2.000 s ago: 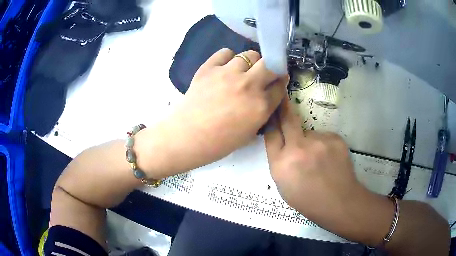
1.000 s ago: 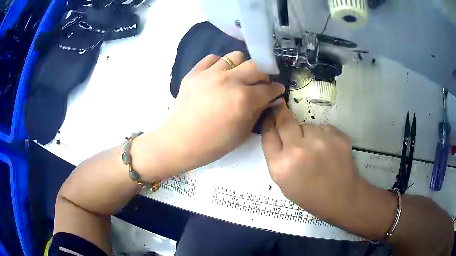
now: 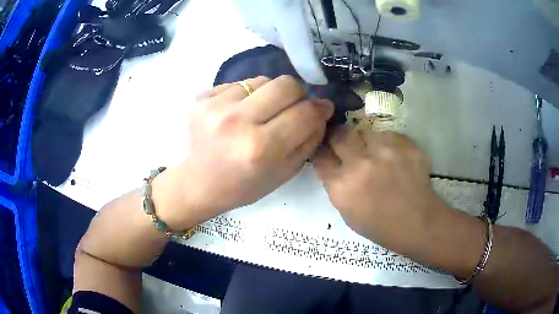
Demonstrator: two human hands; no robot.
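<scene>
A black fabric piece (image 3: 260, 61) lies at the sewing machine, partly under my left hand, with dark folds of it showing between my hands and beside the presser foot (image 3: 346, 64). My left hand (image 3: 260, 132) grips the fabric between thumb and fingers, left of the foot. My right hand (image 3: 374, 178) pinches its near edge, just below and right of my left fingertips. My hands hide much of the piece. A pale machine part (image 3: 300, 49) stands over it. A white ribbed knob (image 3: 383, 104) is right of the work.
Black snips (image 3: 496, 175) and a purple-handled screwdriver (image 3: 537, 178) lie at the right. Flat black panels (image 3: 64, 122) and zipper-trimmed pieces (image 3: 116, 43) lie at the upper left. Blue-rimmed bins (image 3: 27, 116) stand at the left edge. A printed ruler (image 3: 331, 251) runs along the front edge.
My left hand has moved a little left and back from the foot. More dark folded fabric shows between my fingertips and the foot. The whole view has shifted slightly.
</scene>
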